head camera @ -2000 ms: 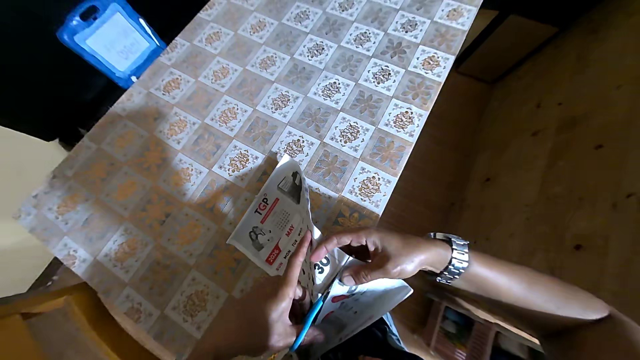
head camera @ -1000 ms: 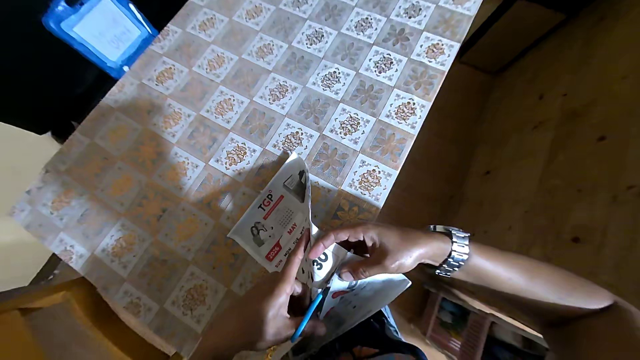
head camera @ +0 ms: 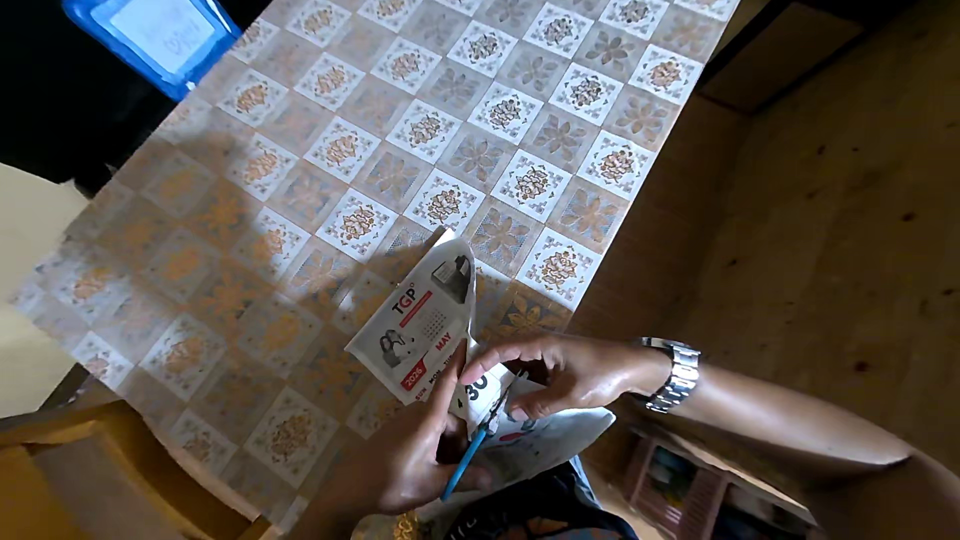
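Note:
A printed calendar sheet [head camera: 431, 319], folded or curled, is held over the near edge of the patterned table. My left hand [head camera: 409, 454] grips its lower part, with the index finger laid along the paper. A slim tool with a blue handle [head camera: 465, 465] and dark metal blades, apparently scissors, lies at my left thumb, its tip pointing toward my right hand. My right hand [head camera: 574, 375], with a metal-band watch on the wrist, pinches the sheet beside a large printed number. Fingers partly hide how the tool is held.
The table [head camera: 450, 150] has a tile-patterned cover. A blue-framed item [head camera: 161, 37] is at its far left edge. A yellow-brown chair or box [head camera: 127, 465] stands at the lower left, and a pink plastic basket [head camera: 675, 487] is low at the right, by the wooden floor.
The blue handle has shifted slightly upward between my hands, and more of the dark blades shows. Both hands stay on the calendar sheet.

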